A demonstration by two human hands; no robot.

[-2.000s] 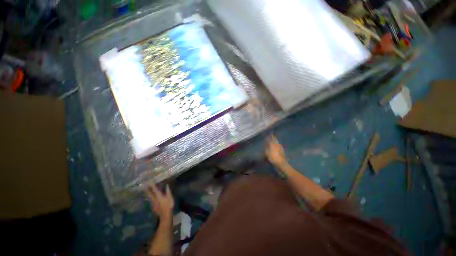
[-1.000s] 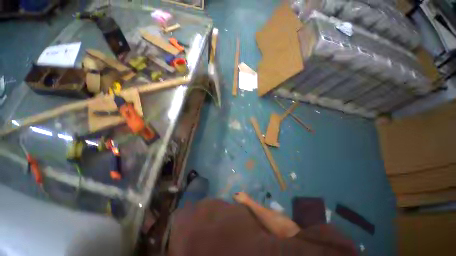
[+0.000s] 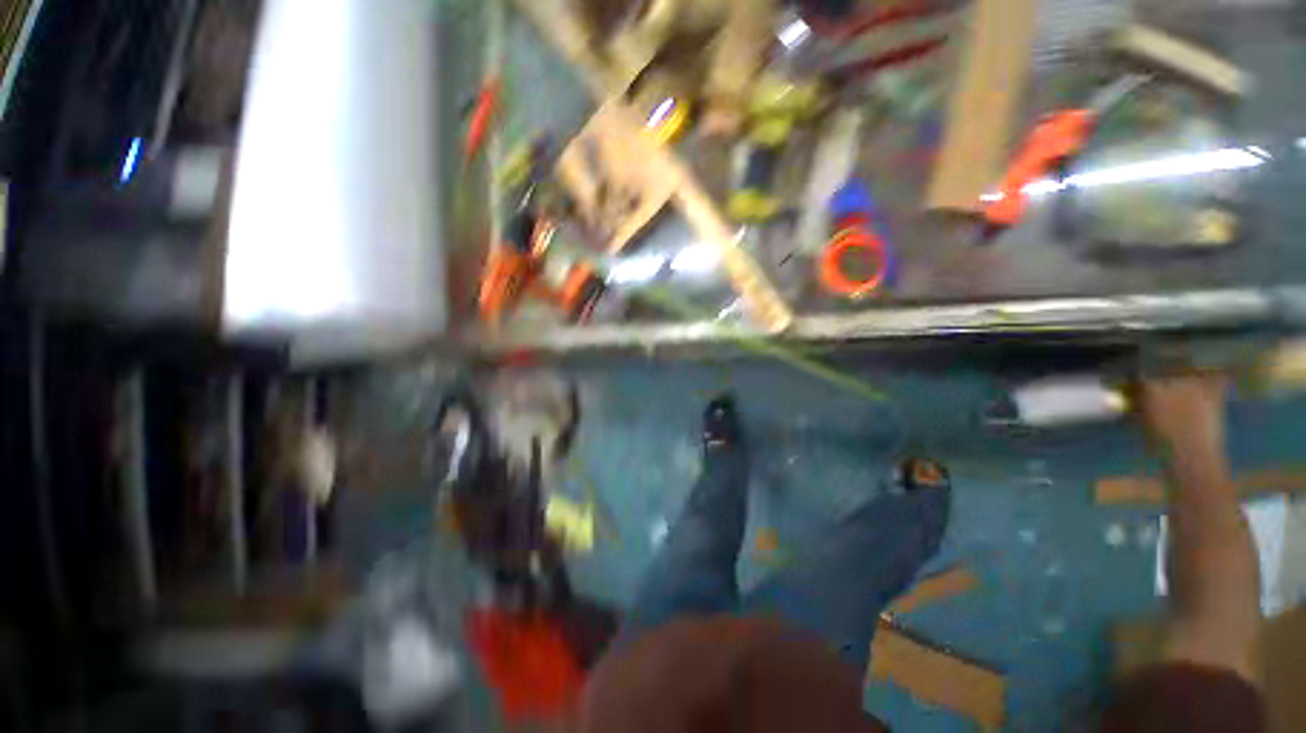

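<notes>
My right hand is at the right, just below the table's front edge, and is blurred. A whitish, narrow object lies directly against its left side; I cannot tell whether the fingers hold it. My left hand is not in view. The orange-red and blue tape dispenser stands on the table near the edge. The bubble wrap roll is at the upper left.
Wood strips, orange-and-black tools and an orange-red tool lie on the table. Below are my legs, cardboard pieces on the blue-green floor and a red object. Dark shelving is at the left.
The view has swung to the table's tool-covered side, and the bubble wrap roll shows at the left. My right hand is now at the far right, by the table edge.
</notes>
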